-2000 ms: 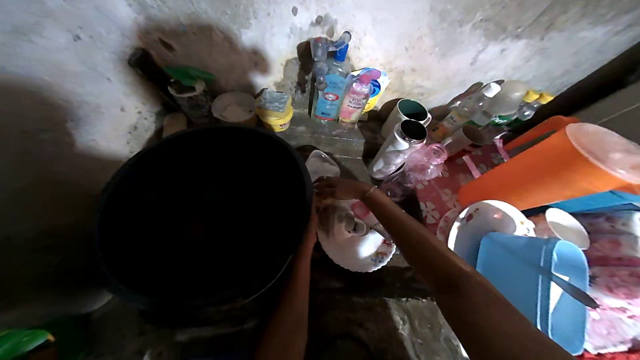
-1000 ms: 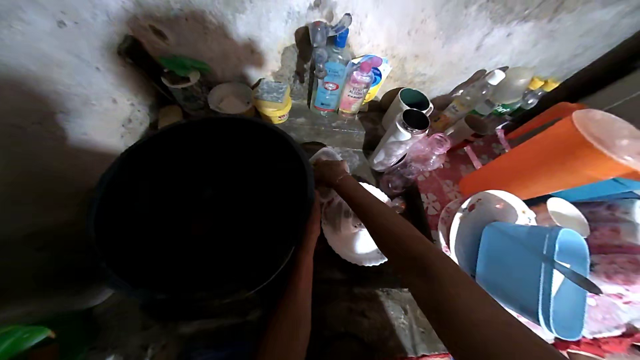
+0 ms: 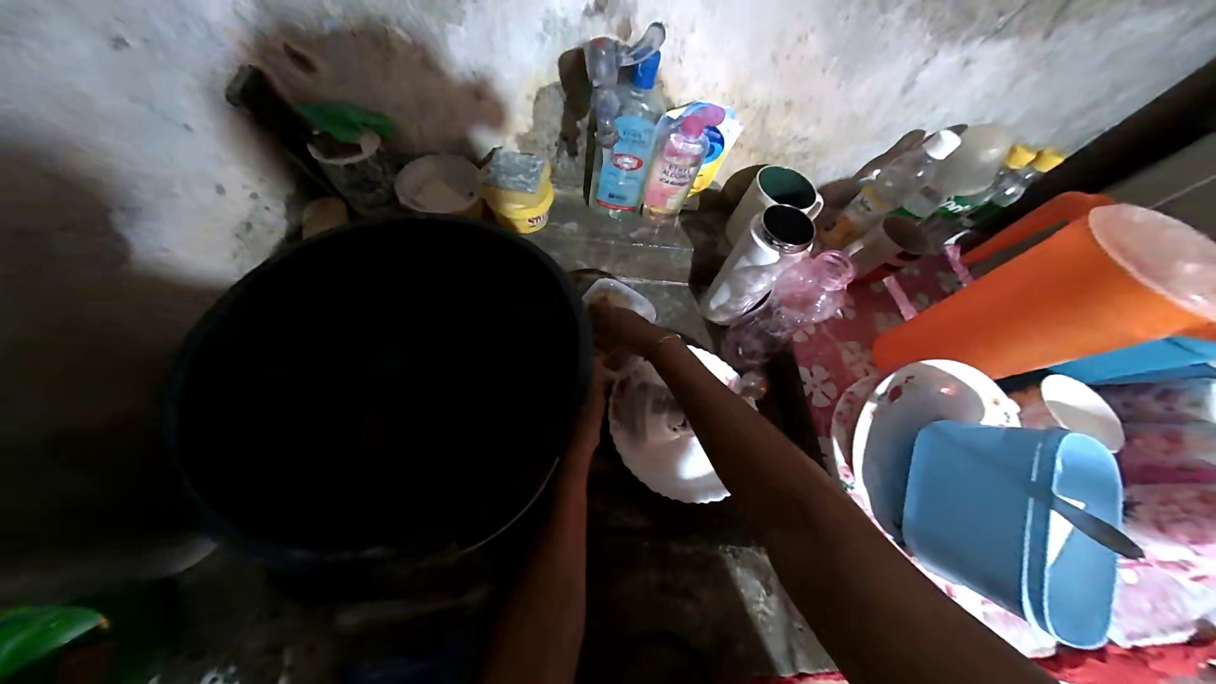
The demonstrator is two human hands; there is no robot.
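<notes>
Both my hands are close together just right of the rim of a large black tub point(image 3: 570, 285). My right hand point(image 3: 622, 328) reaches in from the lower right, beside a small clear plastic container point(image 3: 622, 294); whether its fingers grip anything is too dark to tell. Most of my left hand point(image 3: 594, 380) lies in shadow against the tub's right side, its fingers hidden. Below my right hand is a white plate with a scalloped edge point(image 3: 665, 456), with clear items on it that I cannot make out.
Alcohol bottles point(image 3: 627, 157) and a yellow tub point(image 3: 521, 199) stand by the wall. Right of them are a white mug point(image 3: 774, 195), a metal tumbler point(image 3: 755, 266) and a pink plastic bottle point(image 3: 807, 290). An orange pitcher point(image 3: 1035, 294), bowl point(image 3: 902, 408) and blue container point(image 3: 978, 503) lie at right.
My right hand has shifted slightly around the small container and the plate, staying close to my left hand. More of the container shows than a second ago.
</notes>
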